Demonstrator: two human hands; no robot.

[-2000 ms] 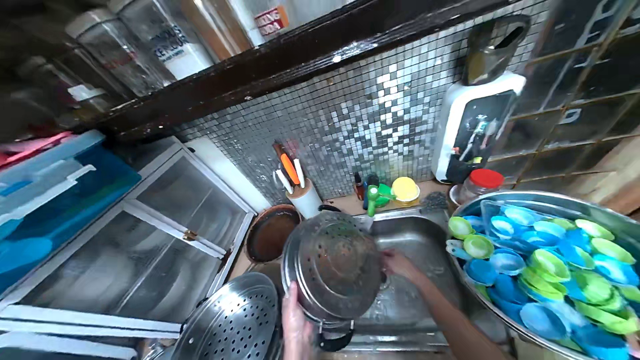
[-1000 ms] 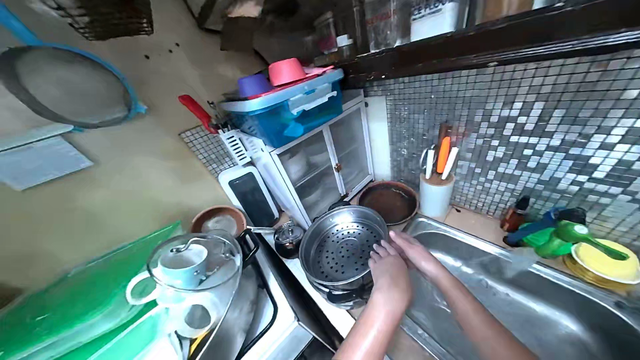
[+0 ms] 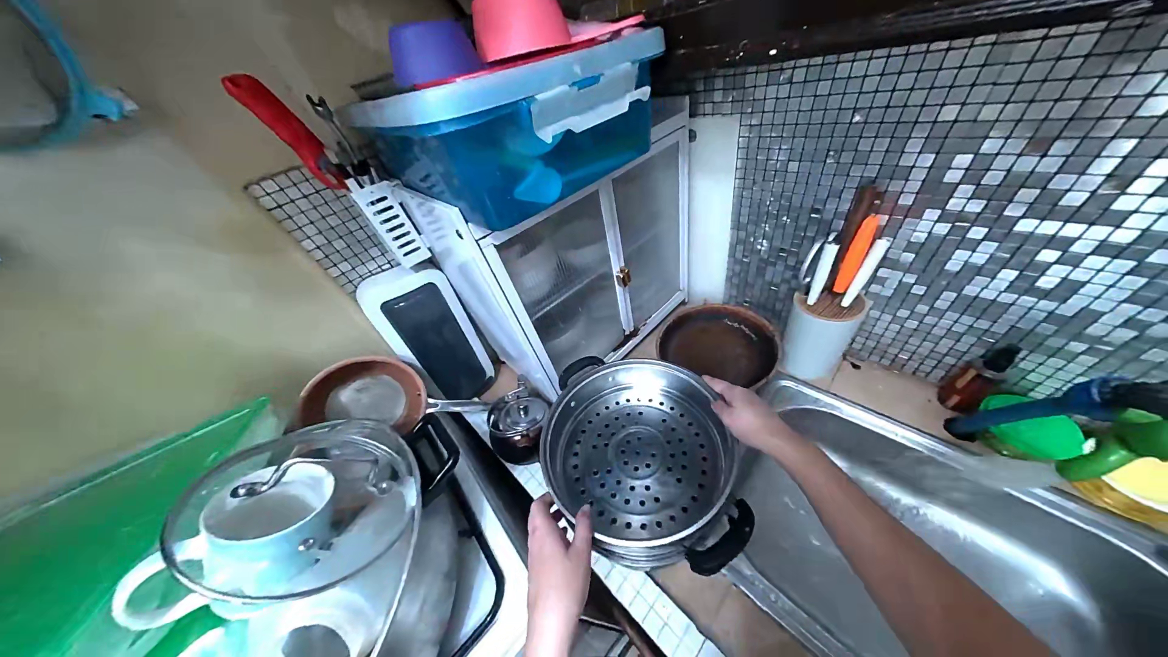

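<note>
A steel steamer basket (image 3: 641, 456) with a perforated bottom sits in a pot with black side handles, on the counter between stove and sink. My right hand (image 3: 753, 418) touches its upper right rim with the fingers, the thumb being hard to make out. My left hand (image 3: 559, 552) is at its lower left side, thumb and fingers apart, close to the rim; whether it touches the metal cannot be told. Behind the pot lies a brown round pan (image 3: 719, 345). A small lidded pot (image 3: 518, 422) stands left of the basket.
The steel sink (image 3: 922, 511) lies at right. A knife holder (image 3: 824, 338) stands by the tiled wall, near a brown bottle (image 3: 976, 379). At left, a glass lid (image 3: 292, 511) covers white cups. A white cabinet (image 3: 570, 265) bears a blue plastic box (image 3: 511, 137). A copper-coloured frying pan (image 3: 315, 392) lies at the back left.
Two seconds ago both hands held a steel steamer piece up over the sink's edge; now the basket rests at the counter. Since one second ago, my hands have parted to its two sides. The view has swung left.
</note>
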